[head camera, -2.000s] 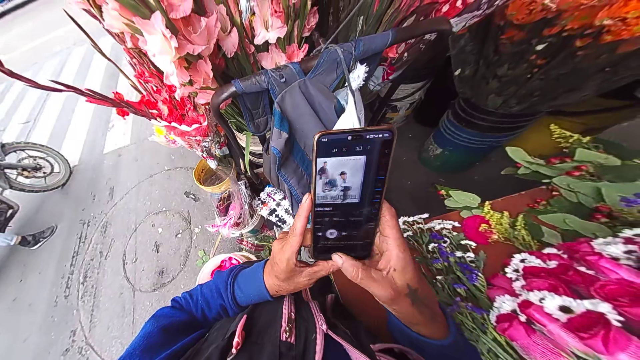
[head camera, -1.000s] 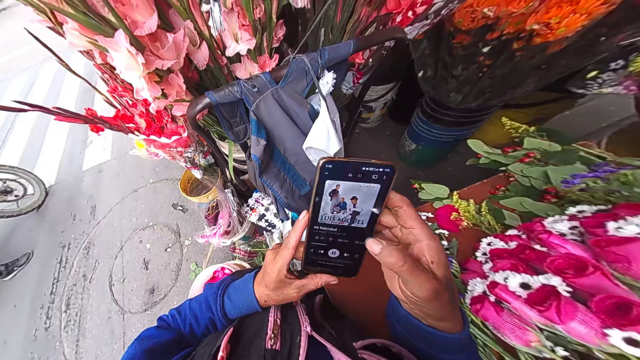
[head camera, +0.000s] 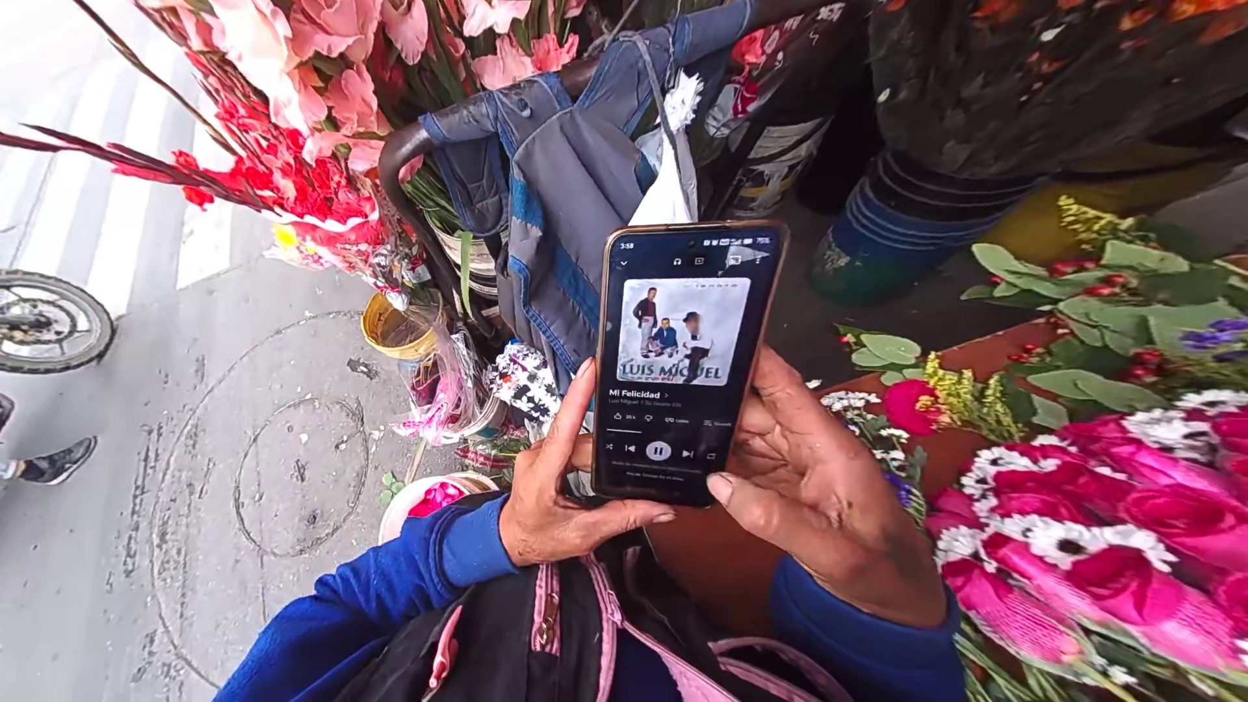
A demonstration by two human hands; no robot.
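An upright smartphone (head camera: 687, 361) with a lit music player screen is between my hands at the centre. My left hand (head camera: 570, 487) grips its lower left edge, thumb across the bottom. Against its right edge rests my right hand (head camera: 829, 487), with the thumb tip at the lower right corner of the screen and the fingers partly hidden behind the phone. A black bag with pink trim (head camera: 546, 624) lies against my body below. Behind the phone, a grey and blue cloth garment (head camera: 575, 185) hangs over a dark metal bar (head camera: 468, 122).
Pink gladioli (head camera: 341, 58) stand at the upper left, above a yellow bucket (head camera: 400, 327). Stacked blue buckets (head camera: 897, 229) are behind at the right. Pink roses with white daisies (head camera: 1092, 536) fill the lower right. A motorcycle wheel (head camera: 49, 322) and a shoe (head camera: 58, 461) show at far left.
The phone screen has changed from a dimmed player view to a bright one with clear album art. My right thumb has moved from the phone's bottom edge to its lower right side.
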